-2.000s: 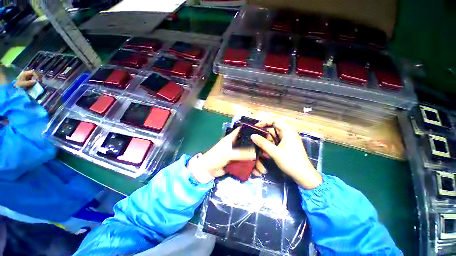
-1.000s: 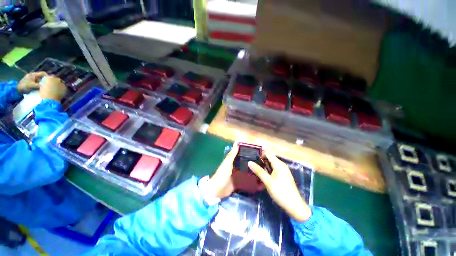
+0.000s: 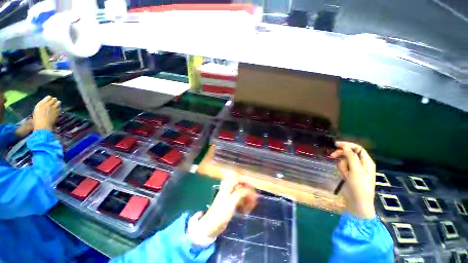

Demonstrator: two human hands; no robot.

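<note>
My left hand [image 3: 231, 203] is blurred above the near-centre of the bench, over the dark gridded central tray [image 3: 264, 231]; its fingers look curled and I cannot tell whether they hold anything. My right hand [image 3: 356, 174] is raised at the right end of the rear clear tray [image 3: 267, 155]. Its fingertips are at the rightmost red-and-black unit [image 3: 331, 152], which they partly cover; I cannot tell whether they grip it. A thin dark tool [image 3: 338, 187] sticks out below the right fingers. No device shows in the left hand.
Clear trays of red-and-black units [image 3: 131, 230] lie at left. Trays of pale-framed black parts [image 3: 405, 232] lie at right. Wooden board [image 3: 318, 196] is under the rear stack, with cardboard [image 3: 287, 92] behind. A pale shelf [image 3: 205, 38] crosses above. Another person's blue sleeves [image 3: 38, 169] show at far left.
The red-and-black unit held in both hands has left the centre. My right hand has moved right and back to the rear tray; the left stays near the centre. The view has tilted up.
</note>
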